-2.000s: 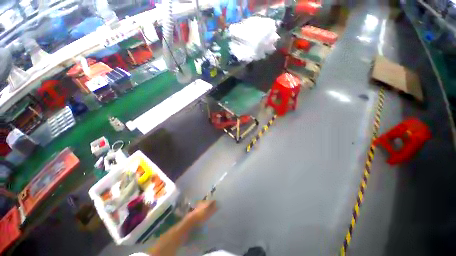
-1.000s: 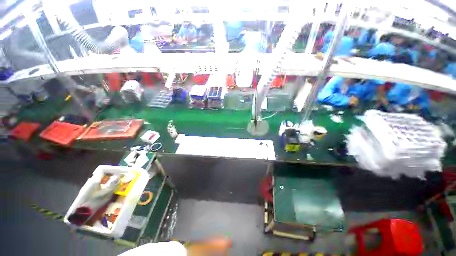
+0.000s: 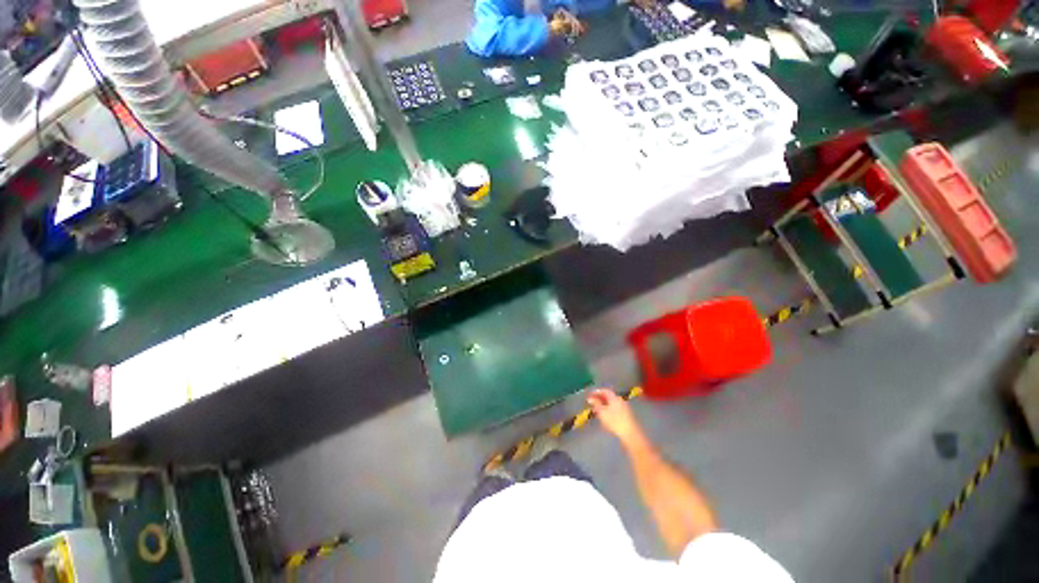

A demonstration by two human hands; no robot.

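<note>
My right hand (image 3: pixel 612 409) is small in the lower middle, over the grey floor between a green-topped cart and a red stool. It looks loosely open, with nothing visible in it. My left hand is not in view. The green cart top (image 3: pixel 501 355) lies just left of my right hand. The red plastic stool (image 3: pixel 727 338) stands to its right. A tall stack of white trays (image 3: pixel 684 125) with rows of dark-rimmed parts stands on the green bench (image 3: pixel 490 245) ahead.
A long white board (image 3: pixel 245 342) lies on the bench edge. A ribbed hose (image 3: pixel 171 97) hangs at left. Small containers (image 3: pixel 473 185) stand by a post. A rack (image 3: pixel 855 245) and an orange-red tray (image 3: pixel 957 213) are at right. A person's blue sleeve (image 3: pixel 507 29) shows behind the bench.
The view has turned and moved right along the bench. The white tray stack and red stool now lie nearer the middle. The white bin has shifted to the lower left edge.
</note>
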